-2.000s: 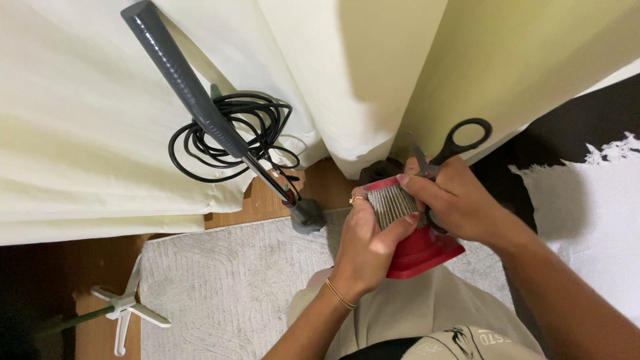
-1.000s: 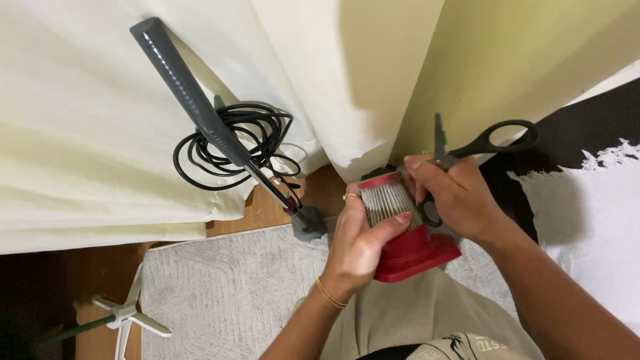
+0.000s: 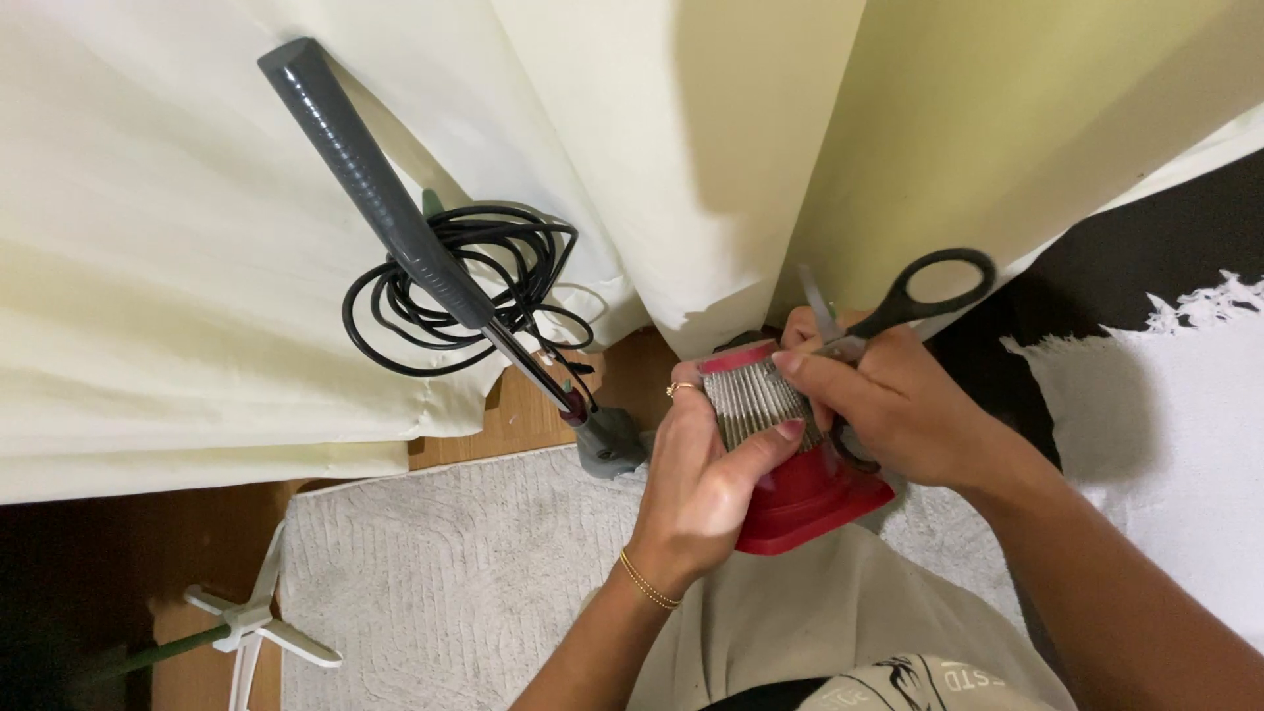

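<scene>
A pleated vacuum cleaner filter [image 3: 755, 400] with a red top rim and a wide red base sits in my left hand [image 3: 701, 474], whose thumb lies across the dirty pleats. My right hand [image 3: 889, 395] grips a pair of black-handled scissors [image 3: 899, 301], spread apart. One handle loop sticks out to the upper right and a blade points up and left. The right fingertips are at the filter's upper right side, and whether a blade tip touches the pleats cannot be told. The lower handle loop is partly hidden by my right hand.
A grey vacuum cleaner handle [image 3: 385, 188] with a coiled black cord [image 3: 464, 286] leans against the cream curtain [image 3: 612, 128]. Its grey lower part [image 3: 607, 444] meets the pale rug [image 3: 454, 563]. A white-legged stand [image 3: 252, 617] is at lower left, and a white fringed cloth [image 3: 1165, 425] at right.
The scissors have turned in my right hand and are spread wider than two seconds ago. My left hand keeps hold of the filter.
</scene>
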